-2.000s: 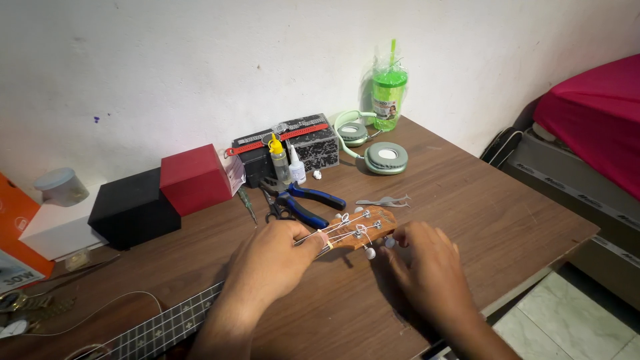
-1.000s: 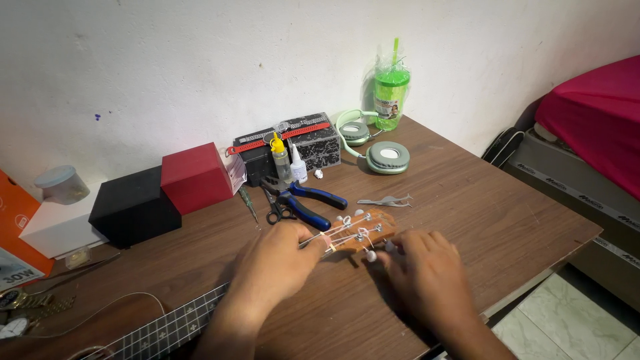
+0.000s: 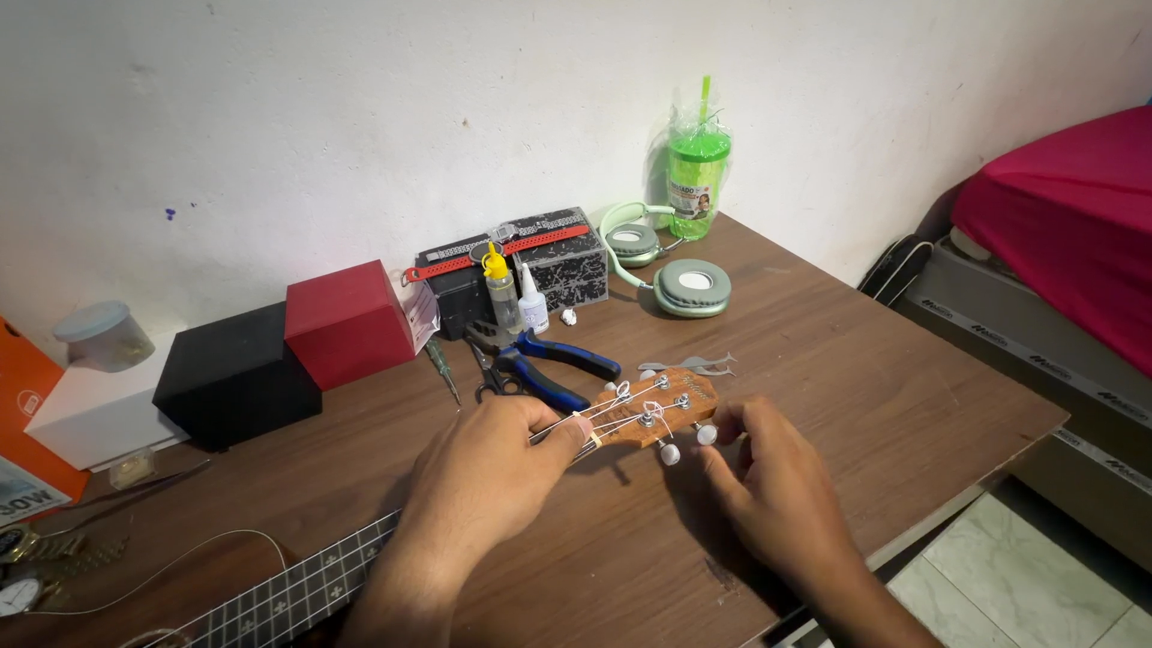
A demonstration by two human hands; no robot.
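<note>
A ukulele's wooden headstock (image 3: 661, 405) points right above the brown table, its fretboard (image 3: 306, 580) running down to the lower left. My left hand (image 3: 490, 472) is closed around the neck beside the nut, the thumb on the strings. White strings run to the metal tuning posts, and curled string ends stick up there. My right hand (image 3: 774, 481) is at the headstock's right end, thumb and fingers apart around a white tuning peg knob (image 3: 706, 435); whether they touch it is unclear. A second white knob (image 3: 669, 453) is left of it. Part of the body shows at the lower left.
Behind the headstock lie blue-handled pliers (image 3: 549, 369), scissors (image 3: 490, 382), a screwdriver (image 3: 441, 367) and a grey forked tool (image 3: 688, 367). Farther back are small bottles (image 3: 533, 306), headphones (image 3: 693, 286), a green cup (image 3: 697, 180), and red (image 3: 346, 324) and black (image 3: 238, 373) boxes. The table's right edge (image 3: 972, 481) drops to floor tiles.
The fingers of my right hand have shifted at the tuning peg, and the knob shows more fully between them. My left hand has kept its hold on the neck.
</note>
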